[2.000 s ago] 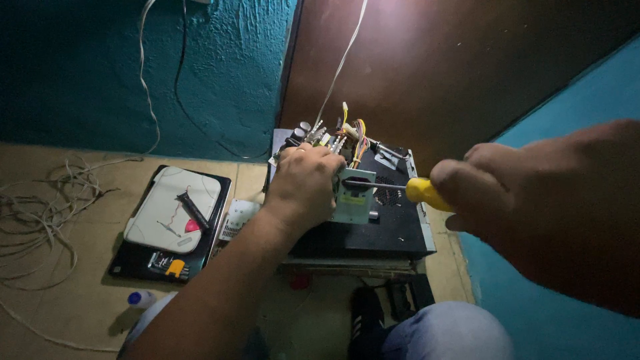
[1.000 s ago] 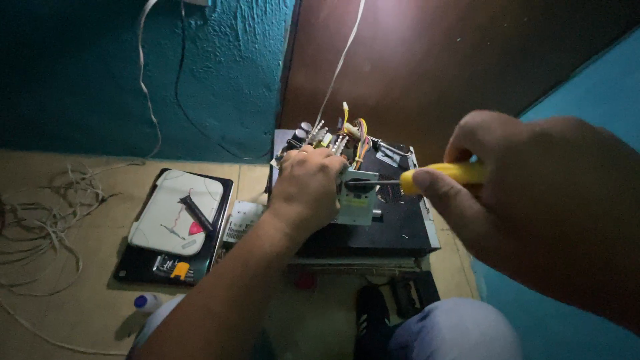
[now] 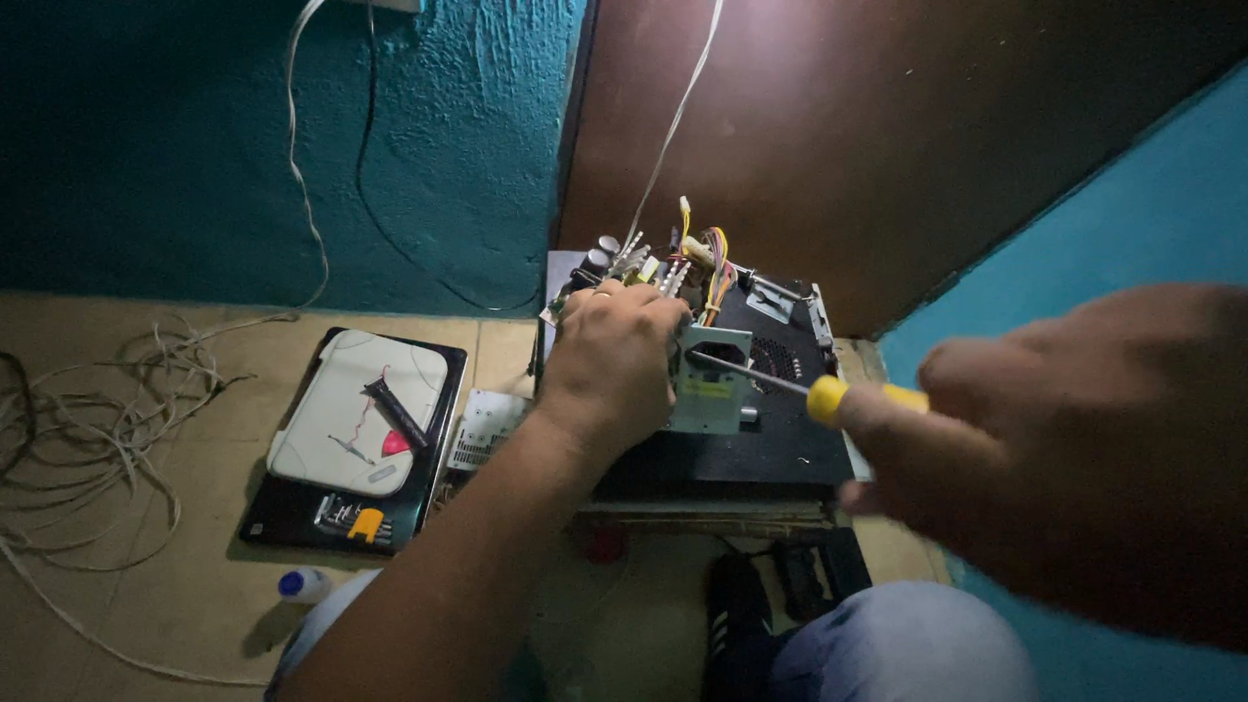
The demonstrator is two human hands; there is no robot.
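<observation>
My left hand (image 3: pixel 619 366) grips an opened power supply unit, its circuit board and capacitors (image 3: pixel 600 255) showing behind my fingers. The unit's metal panel (image 3: pixel 710 402) stands upright just right of that hand, with a dark socket opening near its top. My right hand (image 3: pixel 936 419), partly blurred, holds a screwdriver by its yellow handle (image 3: pixel 829 398). The screwdriver's shaft (image 3: pixel 751 371) points left and its tip is at the socket opening; exact contact cannot be told. A bundle of coloured wires (image 3: pixel 720 273) rises behind the panel. All this rests on a black metal case (image 3: pixel 721 463).
At left on the tiled floor lie a black laptop (image 3: pixel 448 390) under a pale case (image 3: pixel 312 419), a hex key set with orange holder (image 3: pixel 367 526), a perforated metal cover (image 3: pixel 487 424), a blue-capped bottle (image 3: pixel 304 585) and coiled cable (image 3: pixel 88 439). A white wire (image 3: pixel 676 122) hangs behind the work.
My right hand first moved right, showing more of the yellow handle, then closed round it differently. The screwdriver's tip has stayed by the panel's opening. My left hand has kept its hold.
</observation>
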